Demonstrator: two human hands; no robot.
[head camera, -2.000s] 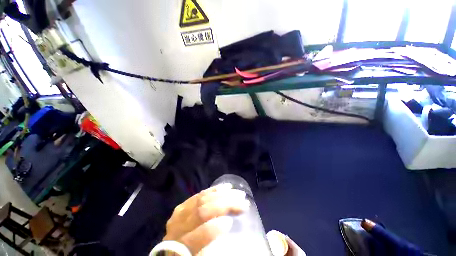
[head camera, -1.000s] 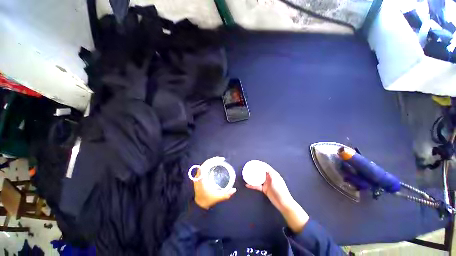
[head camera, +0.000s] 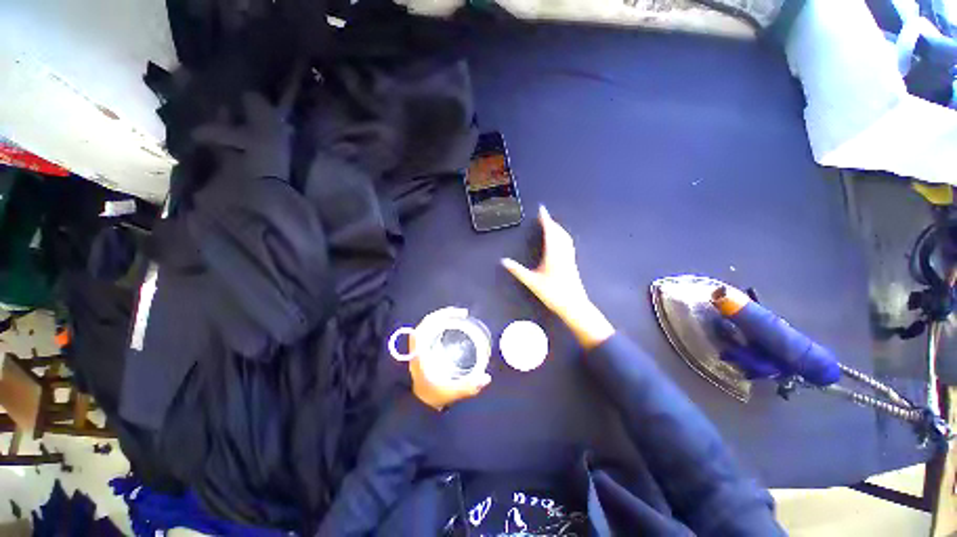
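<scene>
A clear water bottle (head camera: 458, 346) stands upright near my body, seen from above with its mouth uncovered and a ring loop at its left side. My left hand (head camera: 446, 386) is wrapped around the bottle. The white round lid (head camera: 524, 346) lies flat on the navy table cover (head camera: 672, 157), just right of the bottle. My right hand (head camera: 553, 269) is empty with thumb and fingers apart, above the lid and just below the smartphone (head camera: 492, 183). The phone's screen is lit.
A steam iron (head camera: 701, 334) lies at right, its hose and cable running to the right edge. Black garment pieces (head camera: 262, 252) are heaped along the left. A white box (head camera: 866, 115) with small dark pieces is at the back right. A wooden stool (head camera: 52, 404) shows at far left.
The lid has left my right hand and lies on the table. My right hand has moved forward towards the phone. Earlier, my left hand held the bottle raised; now it stands low.
</scene>
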